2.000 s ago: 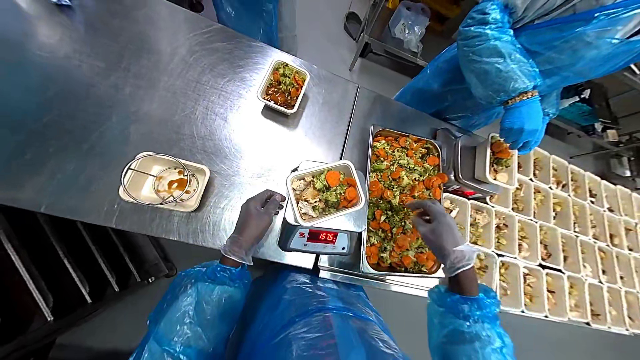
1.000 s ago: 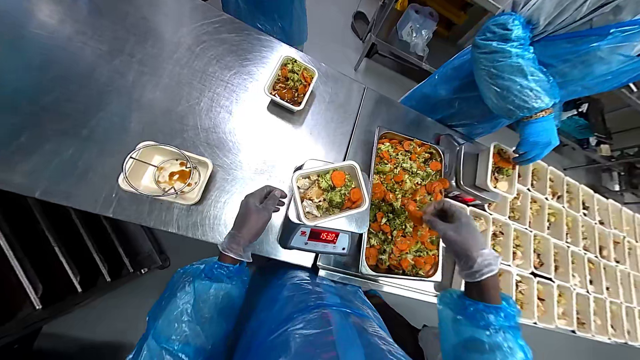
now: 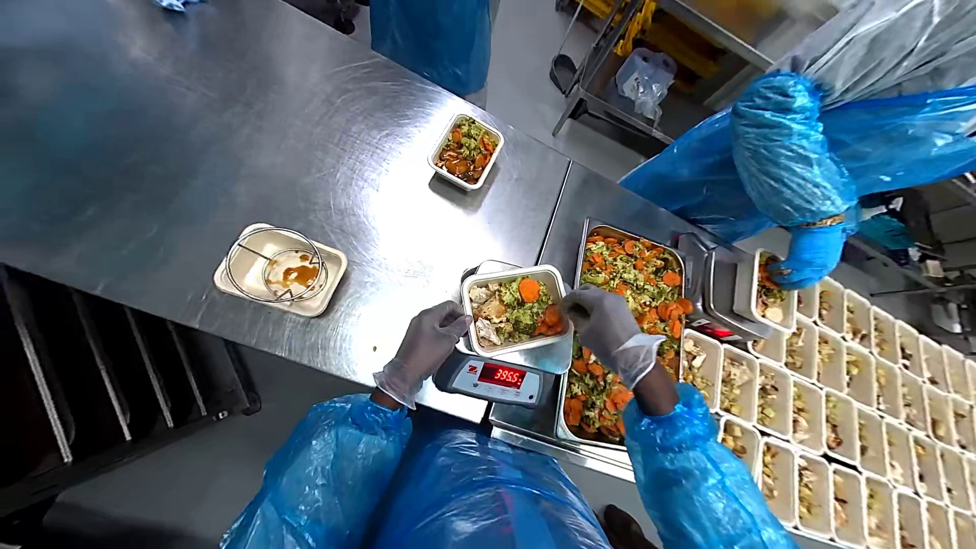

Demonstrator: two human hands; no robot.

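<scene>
A white food tray [image 3: 515,311] with chicken pieces, broccoli and sliced carrots rests on a digital scale [image 3: 496,379] with a lit red display. At the tray's left edge is my gloved left hand [image 3: 431,341], fingertips close together by the rim; whether it grips the rim is unclear. My gloved right hand [image 3: 608,324] is at the tray's right rim, fingers curled, over the edge of a steel pan [image 3: 566,412] of chopped broccoli and carrots. Its fingertips are partly hidden, so I cannot tell what they hold.
Another filled tray [image 3: 467,151] stands farther back on the steel table [image 3: 320,137]. At the left, a wire ring tool [image 3: 276,264] lies in a sauce-stained tray [image 3: 329,293]. Rows of part-filled trays [image 3: 793,412] spread at the right. A co-worker's blue-gloved hand [image 3: 812,255] reaches into another tray.
My right hand has moved left from over the pan of vegetables to the rim of the tray on the scale. My left hand stays beside that tray.
</scene>
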